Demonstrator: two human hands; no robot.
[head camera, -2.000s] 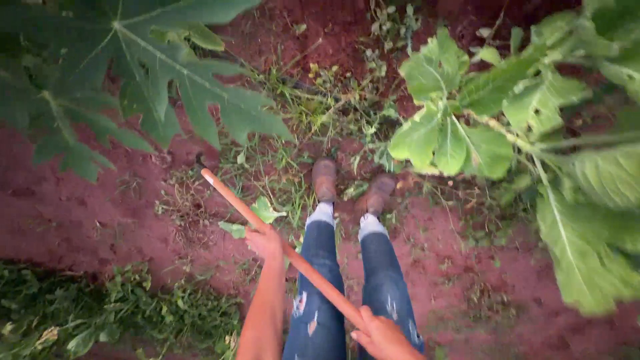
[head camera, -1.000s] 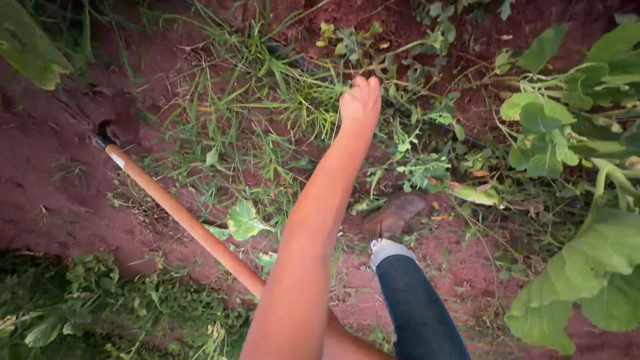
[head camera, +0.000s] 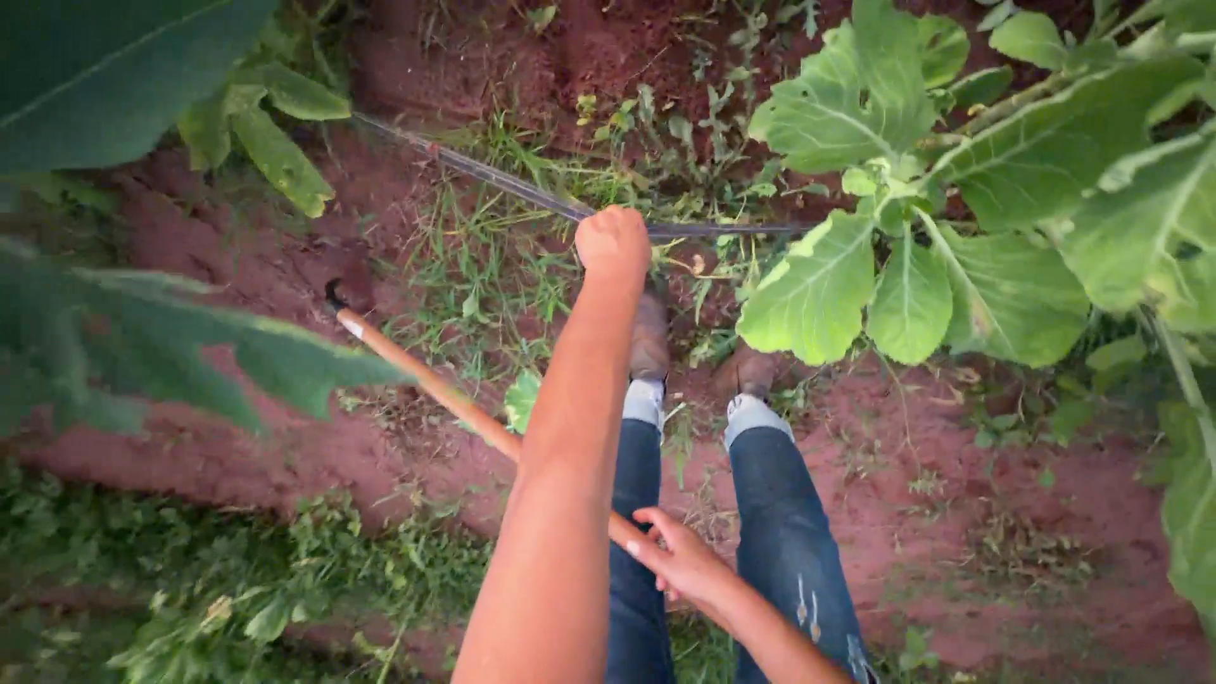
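Note:
My left hand (head camera: 613, 239) is closed around a thin dark drip irrigation line (head camera: 513, 182), lifted off the ground and bent where I grip it. My right hand (head camera: 682, 560) lies lower, in front of my legs, on the wooden handle (head camera: 437, 388) of a hoe-like tool, its fingers partly curled. The handle slants up to the left and passes beneath my left forearm. A dark curved metal piece (head camera: 334, 294) shows at its far end, over the red soil. Grass and weeds (head camera: 475, 275) grow below the line.
Large leafy plants (head camera: 907, 275) reach in from the right. A broad lobed leaf (head camera: 171, 351) hangs close at the left. Low green growth (head camera: 380, 551) covers the lower left. My brown boots (head camera: 650, 337) stand on red soil (head camera: 902, 494) just below the line.
My left hand, on the tool's handle two seconds ago, was down among the weeds one second ago and now holds the line raised. The view has pulled back from the ground.

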